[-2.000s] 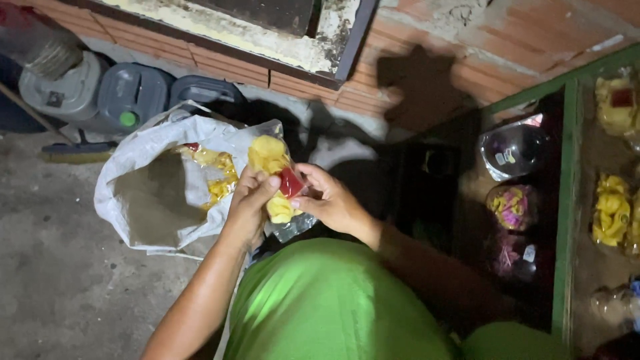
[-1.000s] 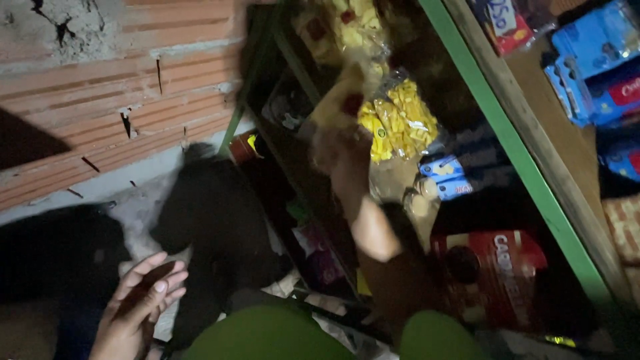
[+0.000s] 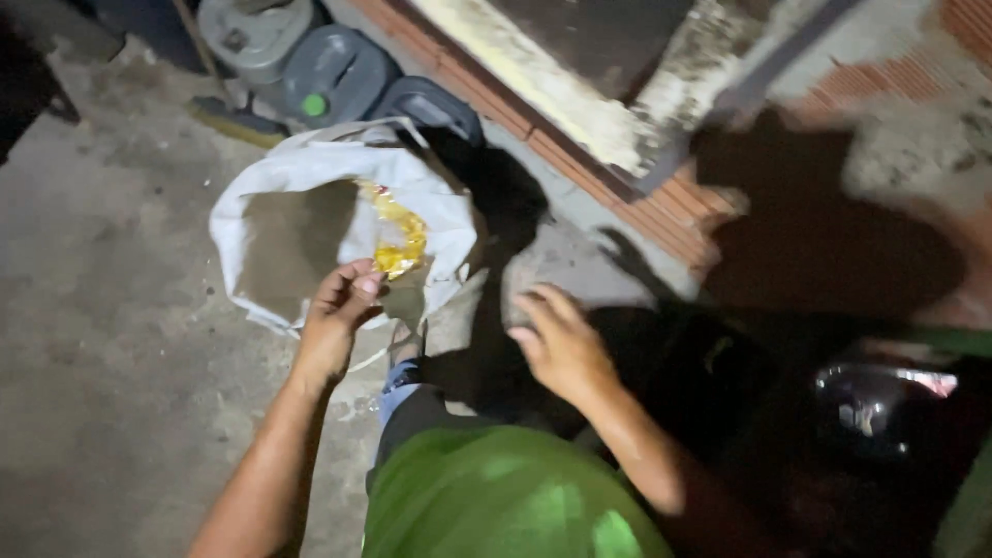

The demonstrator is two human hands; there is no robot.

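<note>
A large white woven sack point(image 3: 457, 232) stands on the floor with its mouth wide and its rim folded outward. Yellow plastic packets point(image 3: 403, 244) lie inside along its right side. My left hand point(image 3: 345, 310) is over the near rim, just left of the packets, its fingers curled with thumb near forefinger; whether it touches or holds anything is unclear. To the right of the sack, my right hand point(image 3: 554, 337) hangs above the floor, fingers bent and apart, with nothing in it.
Grey plastic jugs point(image 3: 337, 74), one with a green cap, stand behind the sack beside a broom head point(image 3: 236, 120). A brick wall point(image 3: 573, 167) runs behind. At the right, a dark shelf with a green edge point(image 3: 965, 496) holds a shiny clear package point(image 3: 883, 407).
Two seconds ago both hands held a clear bag of yellow snacks with a red label; my right hand then reached to the shelf. Now it is back near the sack without that bag. The view swung to the shelf and back.
</note>
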